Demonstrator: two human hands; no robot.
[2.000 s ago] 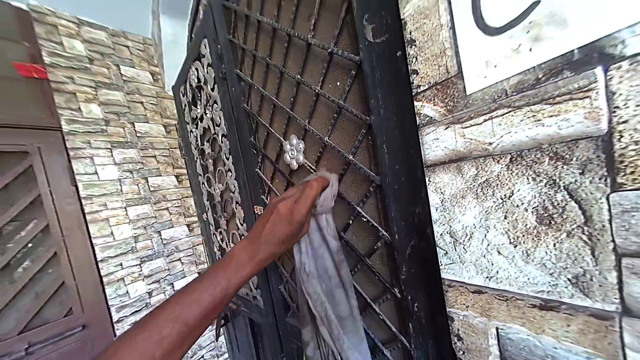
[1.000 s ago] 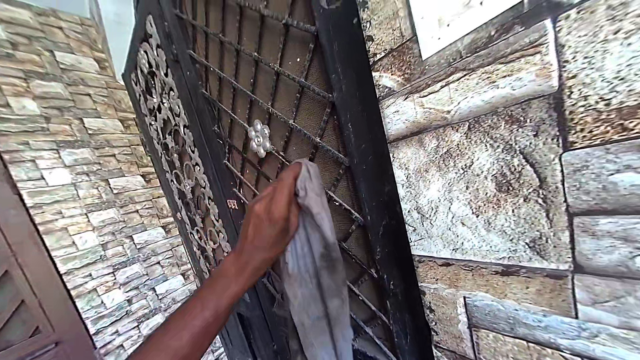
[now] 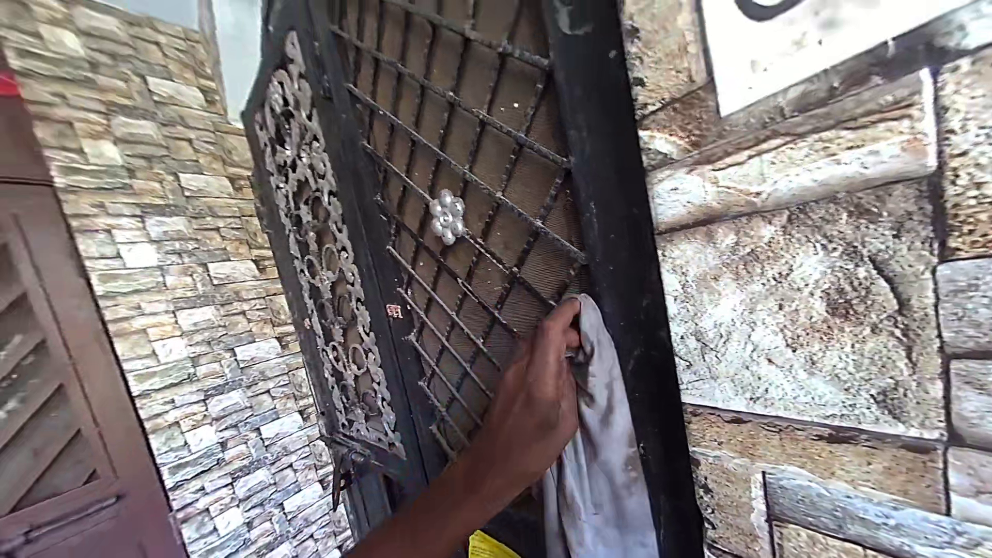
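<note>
My left hand (image 3: 542, 380) reaches in from the bottom, with a grey-white stained cloth (image 3: 608, 434) pinched in its fingers. Its fingertips are at the right edge of a metal lattice (image 3: 480, 116), beside the black door frame (image 3: 612, 194). The cloth hangs down over the lattice and frame. Up and left of the hand, a silvery flower ornament (image 3: 447, 217) sits on the lattice, which has brown mesh behind it. My right hand is out of view.
Left of the lattice is an ornate metal scroll panel (image 3: 318, 256) with a latch (image 3: 349, 457) below. A stone-clad wall (image 3: 798, 310) stands right, another (image 3: 194, 294) left, beside a brown metal door (image 3: 70, 349). Something yellow (image 3: 490, 545) shows at the bottom.
My left hand, still holding the cloth, has moved down and right along the lattice, away from the flower ornament to the frame's edge. The view has shifted somewhat.
</note>
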